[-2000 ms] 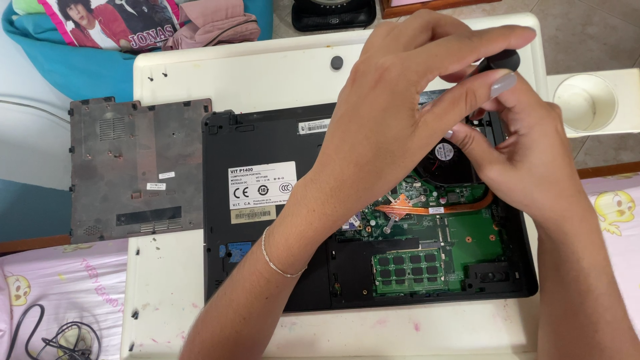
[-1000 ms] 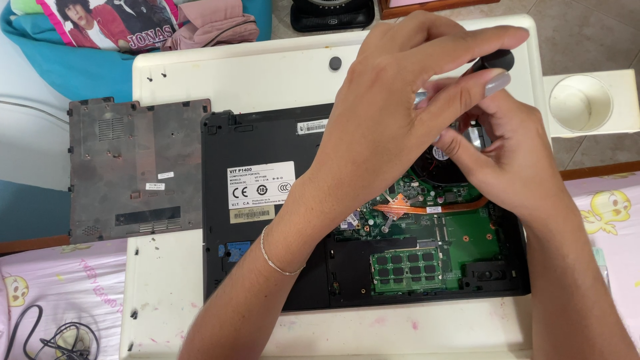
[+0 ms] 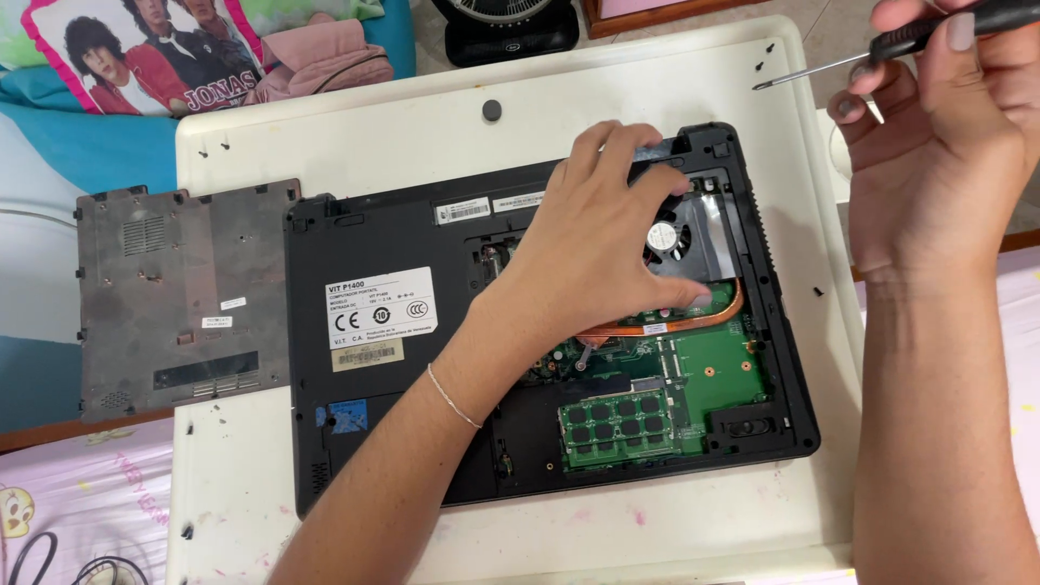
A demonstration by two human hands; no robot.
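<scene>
An upturned black laptop [image 3: 382,236] lies on a white tray-like table with its inside exposed. My left hand [image 3: 593,219] spans the round cooling fan [image 3: 662,237], fingers spread at its far side and thumb near the copper heat pipe [image 3: 699,323]; whether the fingertips grip the fan cannot be told. My right hand [image 3: 951,138], raised at the upper right, holds a screwdriver [image 3: 918,36] by its black handle, the shaft pointing left over the table's far corner. Green memory modules [image 3: 621,426] sit in the laptop's near part. The detached bottom cover [image 3: 195,301] lies to the left.
Small screws [image 3: 760,67] stand at the table's [image 3: 366,134] far right corner, others at its left edge, and one [image 3: 818,291] lies right of the laptop. A dark round disc [image 3: 491,110] is beyond the laptop. A black desk fan [image 3: 512,36] stands past the table; a cable [image 3: 106,569] lies lower left.
My right hand has moved away from the laptop's fan area to the upper right with the screwdriver. My left hand, earlier raised near the tool's top, is now lower over the fan with fingers spread.
</scene>
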